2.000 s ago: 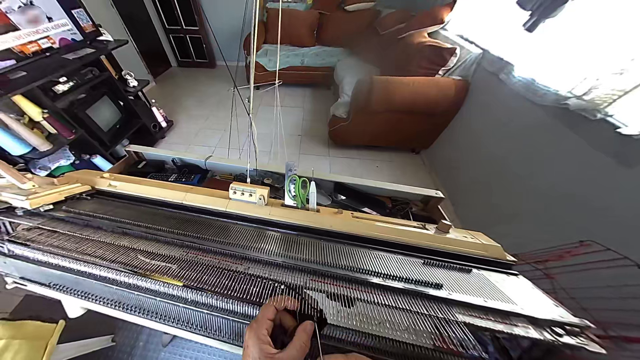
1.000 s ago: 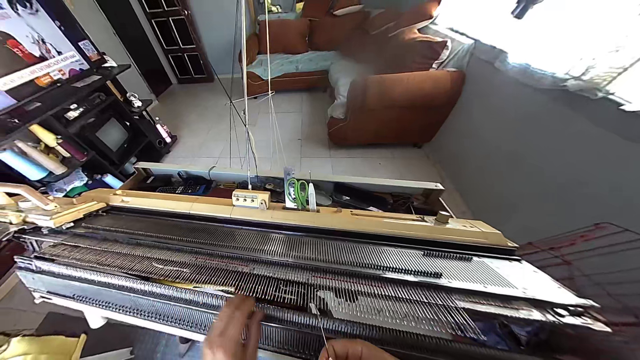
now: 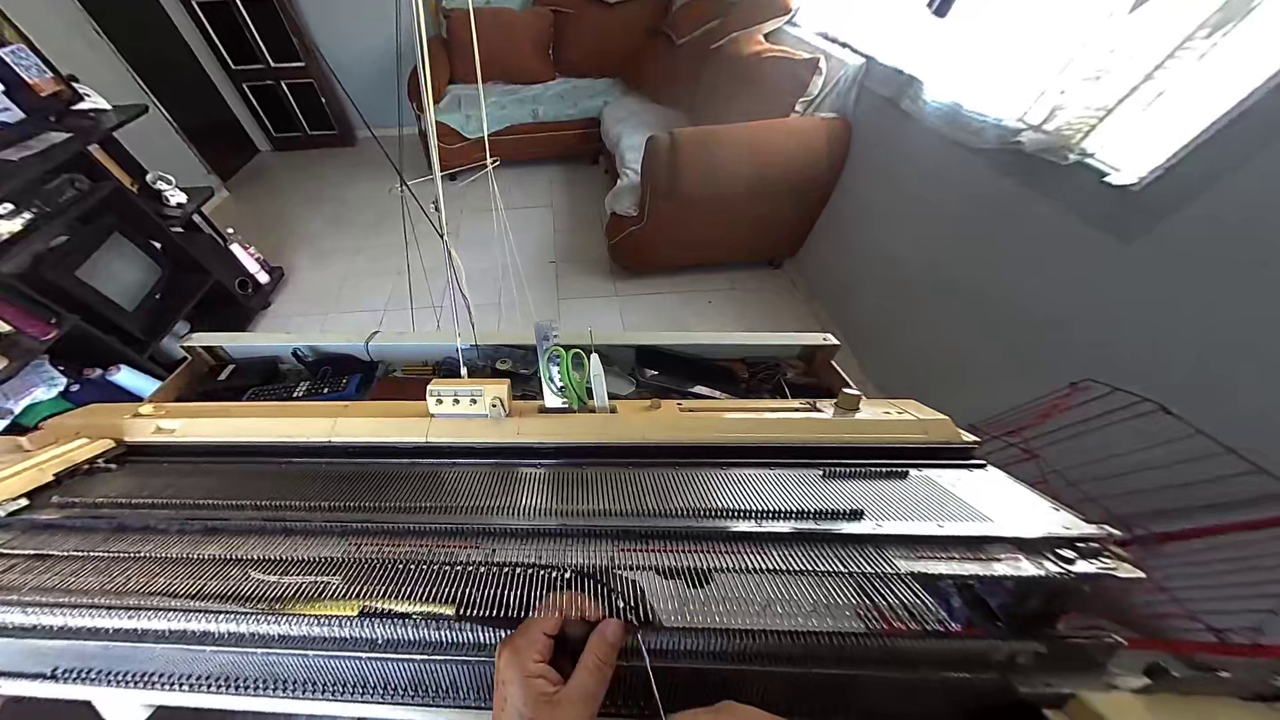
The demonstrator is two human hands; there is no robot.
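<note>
A knitting machine with two needle beds [image 3: 500,490] spans the lower view. My left hand [image 3: 555,660] is at the front bed, thumb and forefinger bent toward each other around dark knitted fabric [image 3: 600,590] between the beds; whether they pinch it cannot be told. My right hand [image 3: 725,712] shows only as a sliver at the bottom edge, so its grip is hidden. A thin pale strand or wire [image 3: 650,665] runs from beside my left thumb down toward my right hand. A yellow strip [image 3: 370,607] lies along the front bed to the left.
Behind the beds, a row counter [image 3: 468,398], green-handled scissors [image 3: 567,375] and a white-handled tool [image 3: 598,382] stand at the tan rail. Yarn strands rise from there. A red and black wire rack [image 3: 1130,500] is at right, a black shelf unit [image 3: 120,250] at left.
My left hand was farther left and blurred one second ago; it is now back at the dark fabric beside the pale strand. My right hand shows less than before.
</note>
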